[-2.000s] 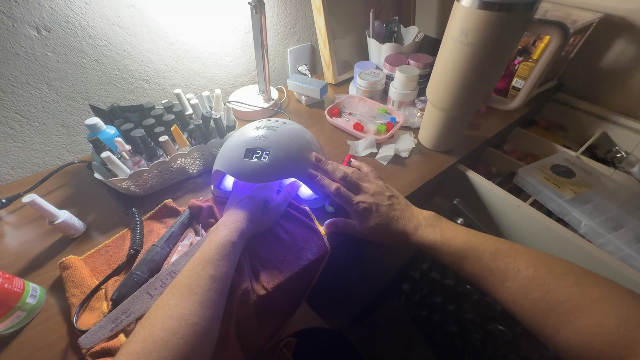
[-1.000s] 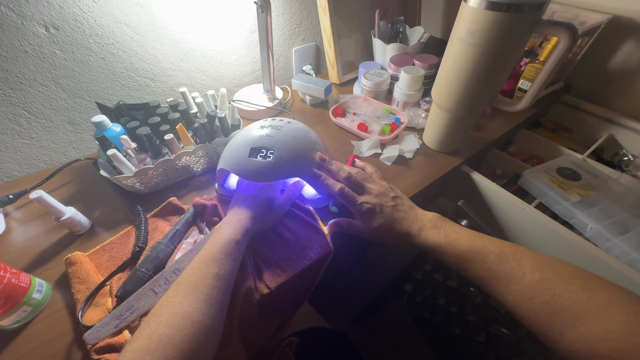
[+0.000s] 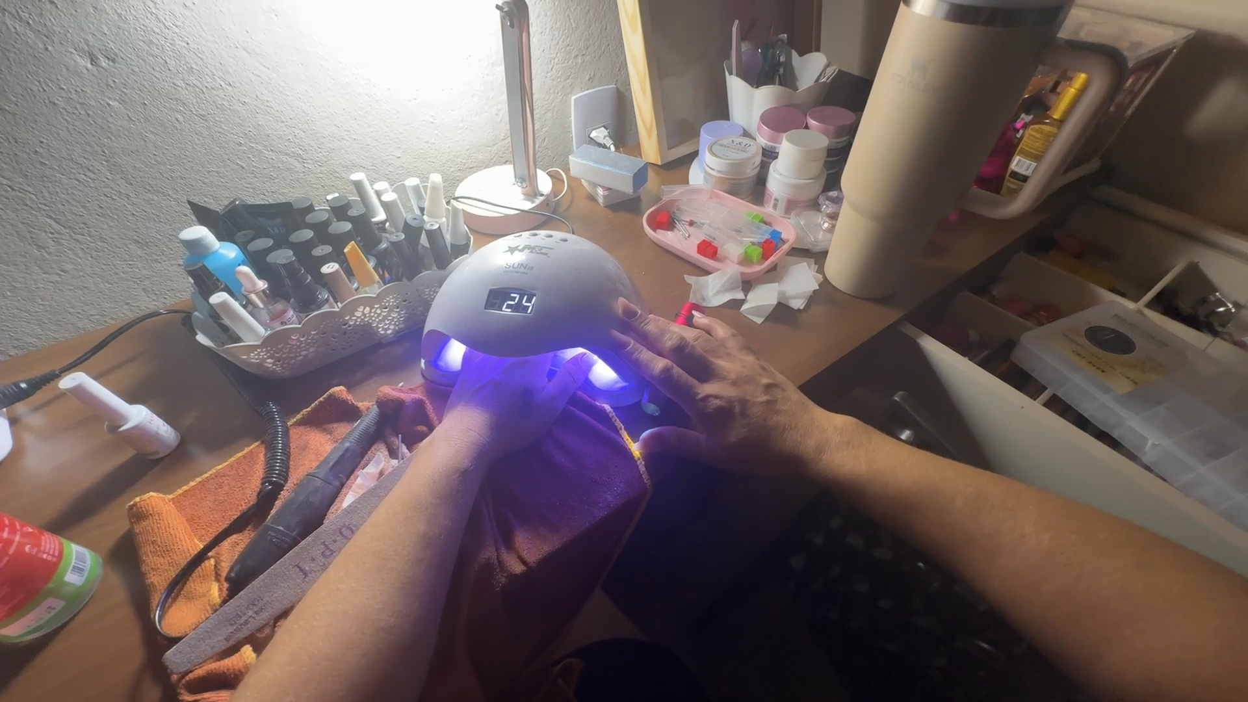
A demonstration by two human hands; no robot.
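A white dome-shaped UV nail lamp (image 3: 531, 283) glows violet underneath, with 24 on its display. My left hand (image 3: 512, 395) lies palm down inside its opening, over an orange towel (image 3: 565, 497); the fingertips are hidden under the dome. Spread at the lamp's right side, my right hand (image 3: 717, 390) touches the housing with its fingertips and holds nothing. A small red object (image 3: 688, 313) shows just behind its fingers. Beside my left forearm, a grey nail file (image 3: 283, 575) and a black nail drill handpiece (image 3: 302, 497) rest on the towel.
Nail polish bottles fill a lacy tray (image 3: 331, 327) behind left. A white bottle (image 3: 122, 414) stands at left. Behind are a desk lamp (image 3: 517, 185), a pink tray (image 3: 721, 229) of small bits and a beige tumbler (image 3: 916, 146). An open drawer (image 3: 1014, 419) lies at right.
The number on the lamp's display has dropped from 26 through 25 to 24. Both hands have stayed in place.
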